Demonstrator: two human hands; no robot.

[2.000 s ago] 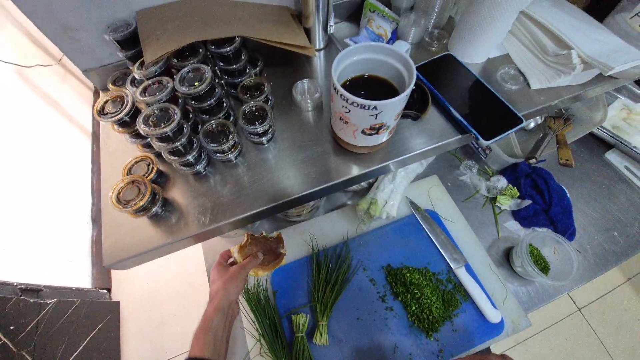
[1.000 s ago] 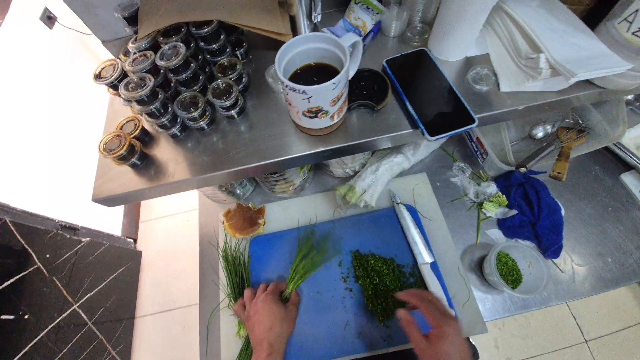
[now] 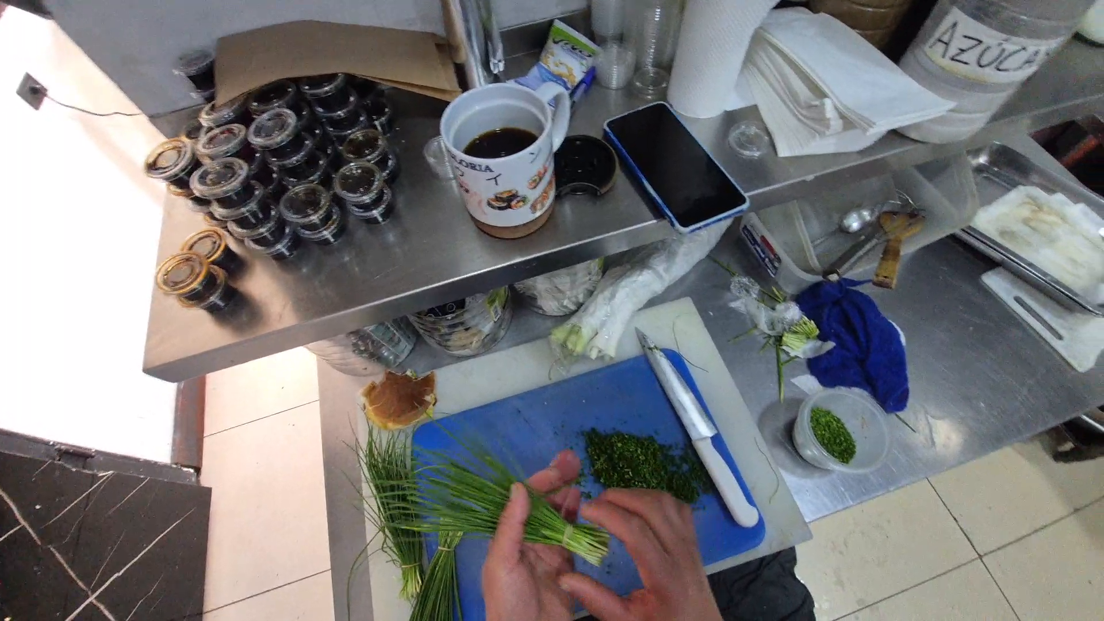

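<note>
My left hand (image 3: 530, 552) holds a bundle of chives (image 3: 492, 504) above the blue cutting board (image 3: 535, 405), tips pointing left. At the bundle's cut ends is my right hand (image 3: 642, 552), fingers bent; whether it grips anything is unclear. Chopped chives (image 3: 642, 461) lie in a heap on the board, just beyond my hands. A white-handled kitchen knife (image 3: 694, 423) rests along the board's right side. More chives (image 3: 392, 509) lie at its left edge, near a browned, round piece of food (image 3: 399, 399). A clear plastic cup of chopped chives (image 3: 832, 435) stands to the right.
The steel shelf (image 3: 414, 250) overhangs the far side, bearing stacked lidded sauce cups (image 3: 276, 172), a mug of dark liquid (image 3: 500, 164) and a phone (image 3: 675, 164). A blue cloth (image 3: 854, 345) and a plastic bin with utensils (image 3: 862, 216) sit on the right.
The brown piece, held in my left hand earlier, now lies beside the board. My left hand has lifted a chive bundle off the board, and my right hand has moved left to it.
</note>
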